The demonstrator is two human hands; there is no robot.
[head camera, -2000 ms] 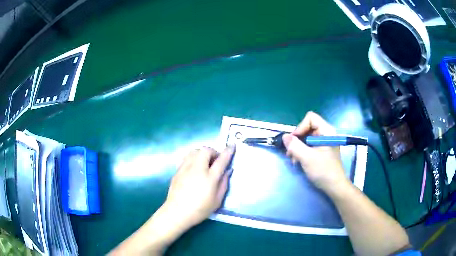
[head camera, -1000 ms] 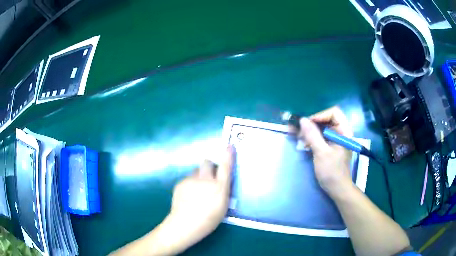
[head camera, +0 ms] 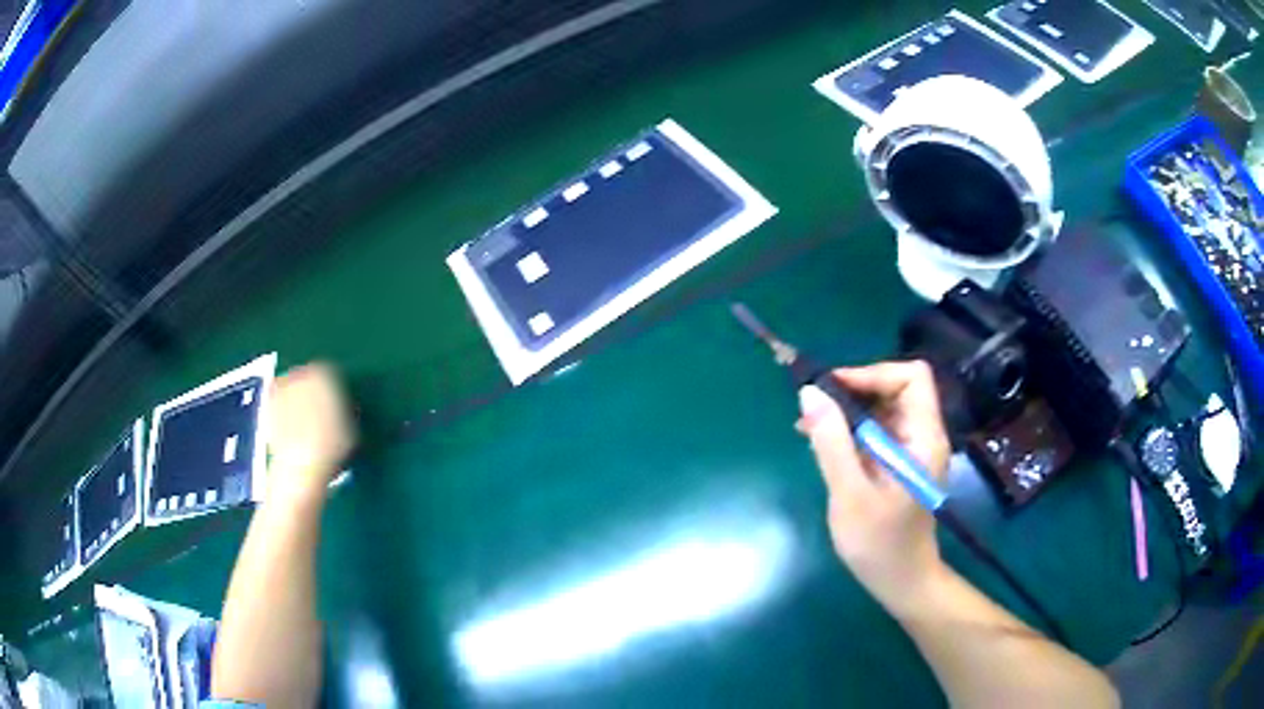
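My right hand (head camera: 887,478) holds the soldering iron (head camera: 898,463) by its blue handle, its metal tip raised over the bench and pointing up-left. My left hand (head camera: 308,423) is stretched out at left and blurred, right against the right edge of a dark, white-bordered panel (head camera: 208,446); its fingers are unclear, and I cannot tell whether it grips the panel. Another dark panel (head camera: 603,247) with pale squares lies flat on the far side, touched by neither hand.
A white round hood (head camera: 957,173) stands at right, with a black holder (head camera: 970,353) below and a black box (head camera: 1102,326) beside it. A blue parts bin (head camera: 1206,222) is far right. More panels (head camera: 943,63) lie behind the hood. The stack of sheets (head camera: 146,644) shows at lower left.
The view has shifted up. The panel under my hands is gone from there, and one now lies mid-far side. My left hand has moved far left; my right hand has lifted the iron away.
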